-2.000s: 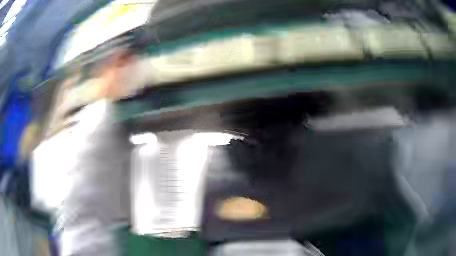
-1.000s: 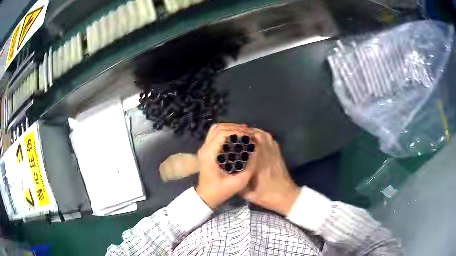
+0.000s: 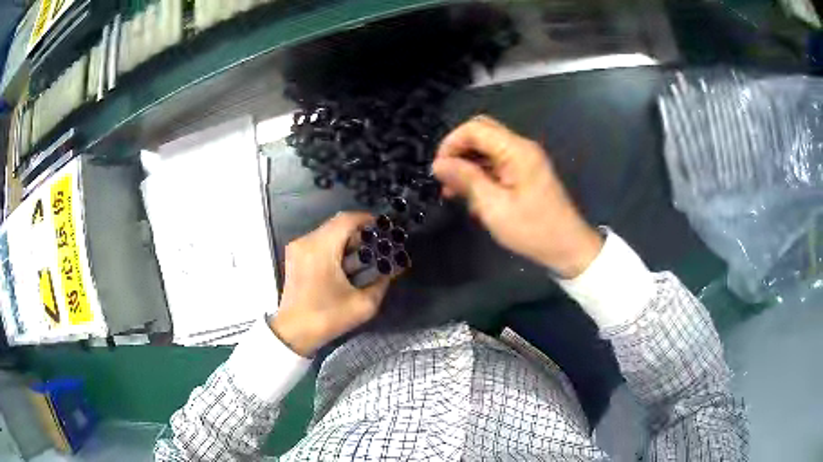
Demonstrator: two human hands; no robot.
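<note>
My left hand (image 3: pixel 325 281) is closed around a bunch of metal tubes (image 3: pixel 381 251), held upright with their dark round open ends facing up. My right hand (image 3: pixel 505 189) is above the right edge of a loose heap of black end pieces (image 3: pixel 370 149). Its thumb and index finger are curled together; whether a small piece is between them cannot be told. The heap lies on the dark tray (image 3: pixel 587 135), behind the tube bunch.
White paper sheets (image 3: pixel 212 235) lie left of the heap. A box with a yellow warning label (image 3: pixel 72 253) stands further left. A clear bag of tubes (image 3: pixel 749 162) lies at right. Cream conveyor carriers (image 3: pixel 135 41) run along the top left. A blue bin (image 3: pixel 68 411) is at bottom left.
My hands have come apart. My left hand keeps the tube bunch and has moved left; my right hand has let go and moved up and right to the black heap. The tan oval piece no longer shows.
</note>
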